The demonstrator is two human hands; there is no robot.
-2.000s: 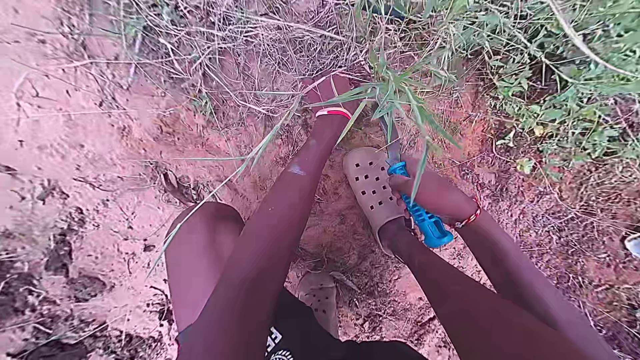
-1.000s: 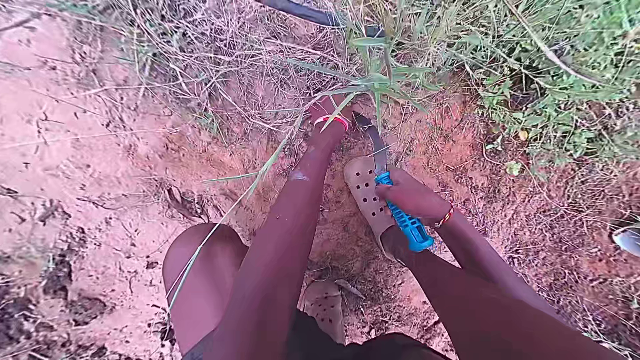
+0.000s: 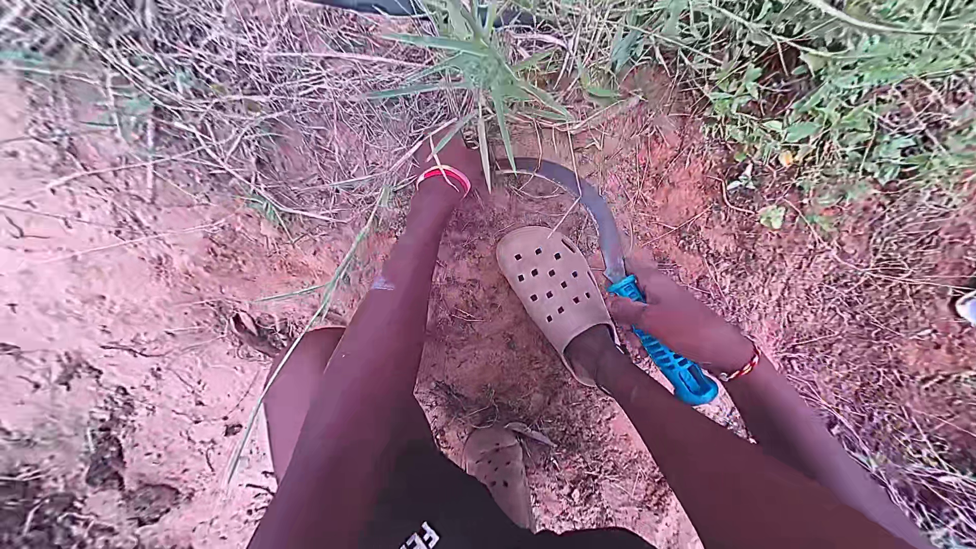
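Note:
My right hand [image 3: 675,316] is closed around the blue plastic handle of a sickle [image 3: 595,206], right of my clog. The curved metal blade arcs up and to the left, and its tip end lies by the base of a green grass clump [image 3: 484,69]. My left hand [image 3: 455,164], with a red and white band at the wrist, is at the base of that clump, just left of the blade. Leaves partly cover its fingers; it appears to grip the stems.
One tan clog [image 3: 550,286] is on my foot between my arms; another clog [image 3: 499,469] shows lower down. Dry grass and leafy weeds [image 3: 808,114] border the reddish soil. A dark, hose-like object [image 3: 374,6] lies at the top edge. Something white [image 3: 967,306] is at the right edge.
The sickle's blade, largely hidden two seconds ago, now shows its full curve beside my left hand. My right hand still holds the handle. The dark object at the top has come into view.

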